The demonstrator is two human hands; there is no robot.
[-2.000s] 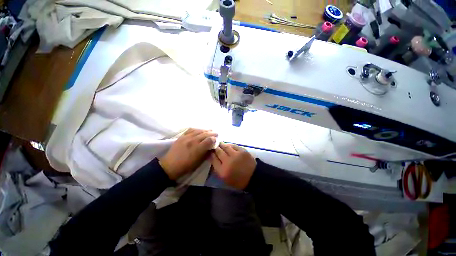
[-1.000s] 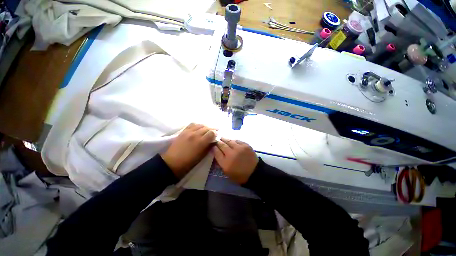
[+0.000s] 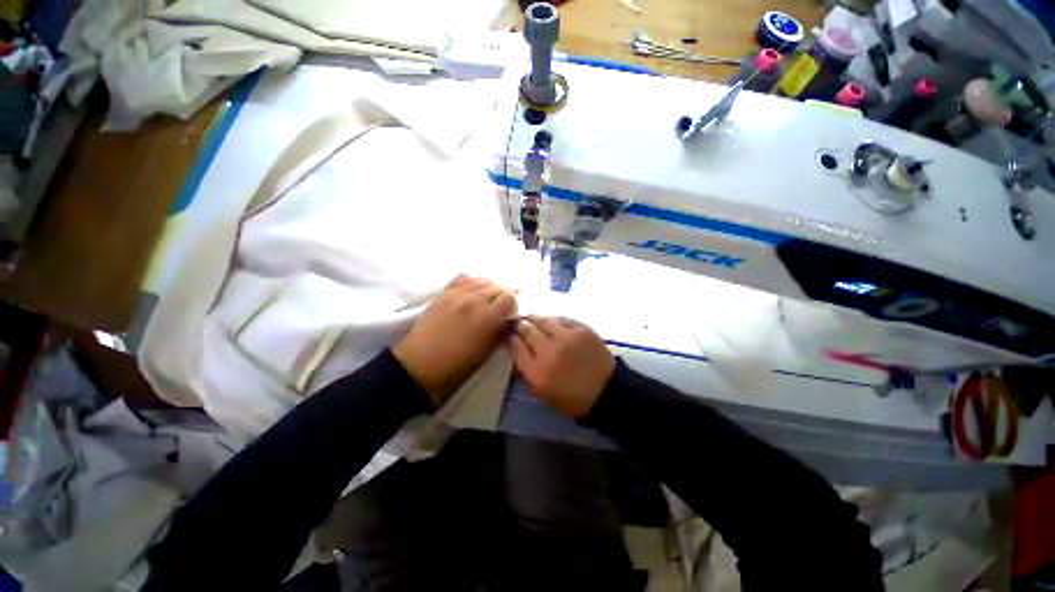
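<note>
A cream garment panel (image 3: 336, 243) lies bunched on the white machine table, left of the needle area, with a yellower band along its left side. My left hand (image 3: 459, 335) holds the panel's right edge, fingers bent over it. My right hand (image 3: 563, 361) meets it there, its fingers pinching the same edge. The fingertips nearly touch and hide the pinched cloth. The presser foot area (image 3: 562, 272) of the sewing machine (image 3: 740, 174) is just above and right of the hands; the needle cannot be made out in the glare.
Cream cloth pieces (image 3: 185, 52) are heaped behind at the upper left. Thin metal tools (image 3: 677, 50) and small pink-topped spools (image 3: 850, 95) sit behind the machine head. Red-orange scissors loops (image 3: 986, 416) are at the right end. Greyish piles (image 3: 93, 486) lie below at the left.
The view has shifted slightly. Both hands keep hold of the same cloth edge, with small finger movements; the panel's folds are nearly the same.
</note>
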